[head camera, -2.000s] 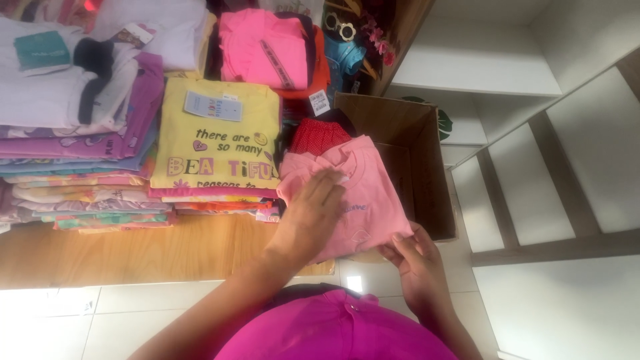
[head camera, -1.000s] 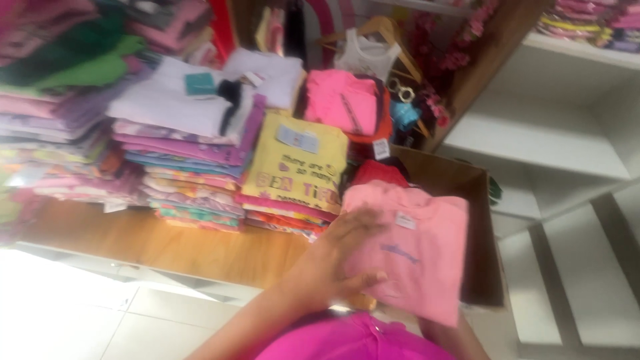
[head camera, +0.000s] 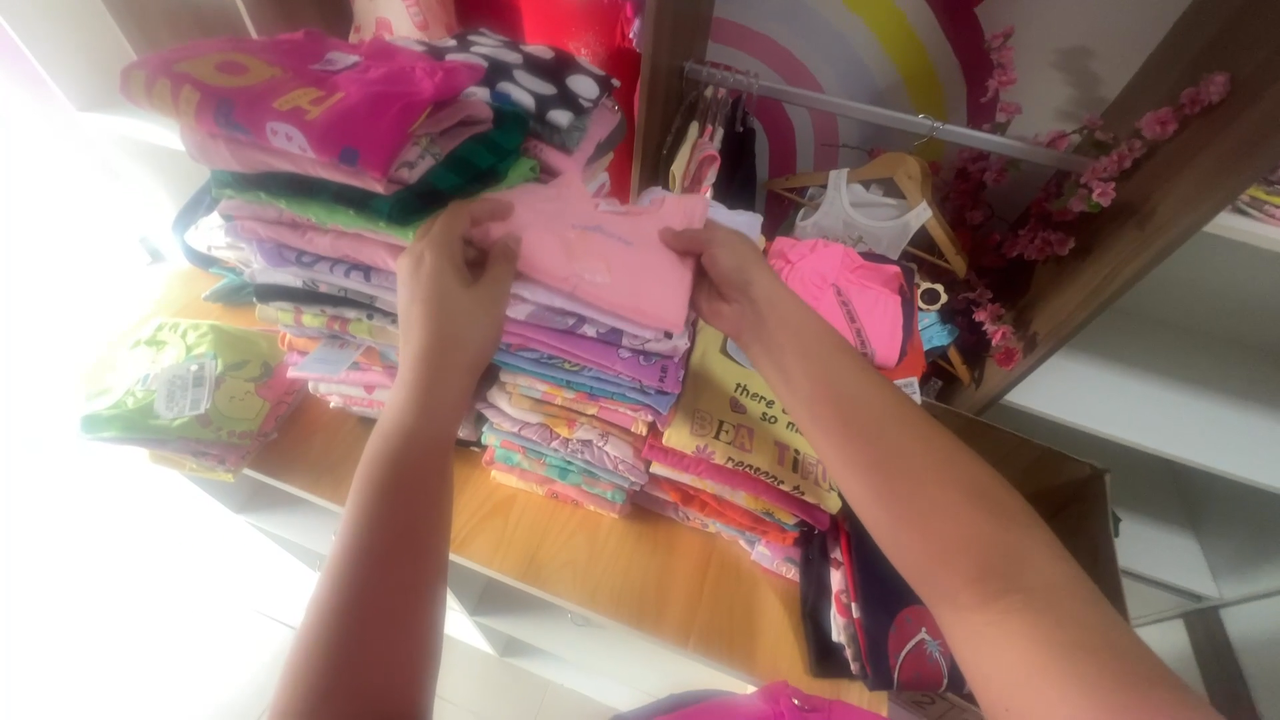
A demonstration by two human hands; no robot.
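A light pink folded garment (head camera: 600,250) lies over the top of a tall stack of folded clothes (head camera: 580,400), held at both sides. My left hand (head camera: 465,260) pinches its left edge between thumb and fingers. At its upper right corner, the fingers of my right hand (head camera: 715,265) grip the cloth. Left of it rises a taller stack topped by a magenta printed shirt (head camera: 310,100). To the right is a stack with a yellow printed shirt (head camera: 745,410) on top, partly behind my right forearm.
A green printed garment (head camera: 190,395) with a tag lies at the left of the wooden shelf top (head camera: 540,530). Behind are a metal rail (head camera: 900,120), a wooden hanger (head camera: 905,180) and pink artificial flowers (head camera: 1100,180). A cardboard box (head camera: 1040,480) stands at the right.
Both hands have carried the pink garment from beside the cardboard box to the stack left of the yellow shirt. The view has swung left.
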